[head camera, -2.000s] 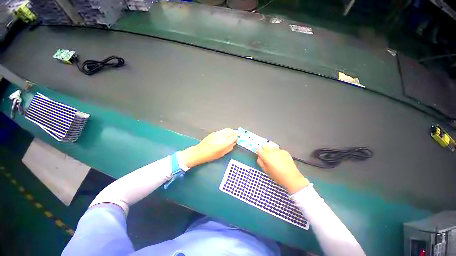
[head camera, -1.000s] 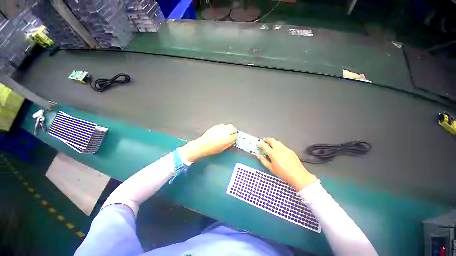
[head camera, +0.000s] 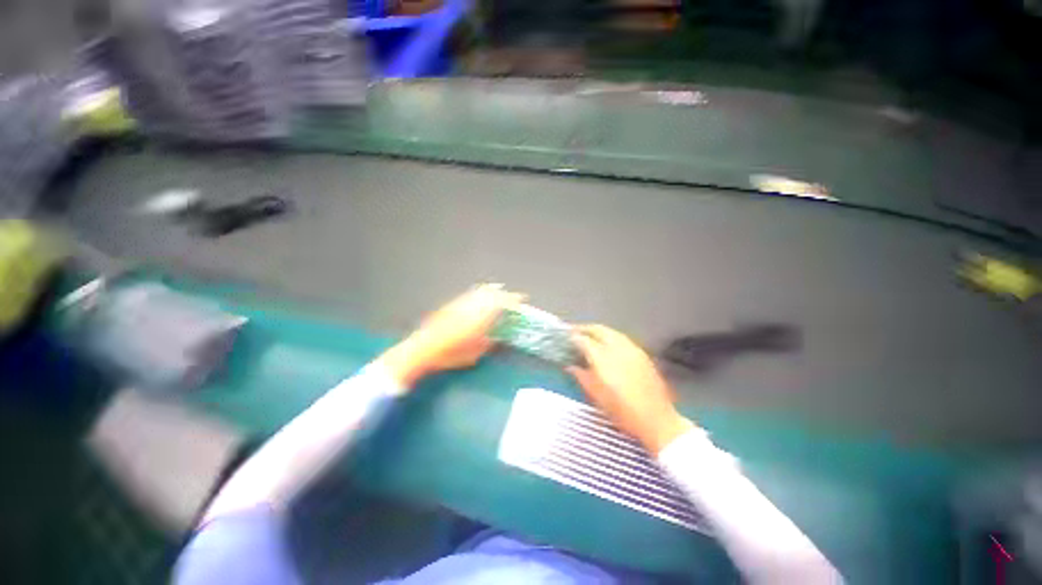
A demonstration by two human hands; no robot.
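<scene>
The frame is blurred. A pale green circuit board point(head camera: 535, 333) is held between my two hands over the near edge of the belt. My left hand point(head camera: 455, 334) grips its left end. My right hand point(head camera: 623, 377) grips its right end. A black coiled cable point(head camera: 737, 344) lies on the belt to the right of my right hand; its link to the board is hidden or blurred. A white sheet with dark rows point(head camera: 600, 455) lies on the green ledge below the board, partly beside my right forearm.
Another board point(head camera: 171, 203) with black cable lies far left on the dark belt point(head camera: 457, 229). A yellow-topped board point(head camera: 1000, 275) is at far right. A blurred sheet stack point(head camera: 166, 331) sits on the left ledge. Clear stacked trays point(head camera: 217, 69) stand at back left.
The camera view has shifted and blurred. Both hands still hold the board, now slightly left in the picture and showing a greener face.
</scene>
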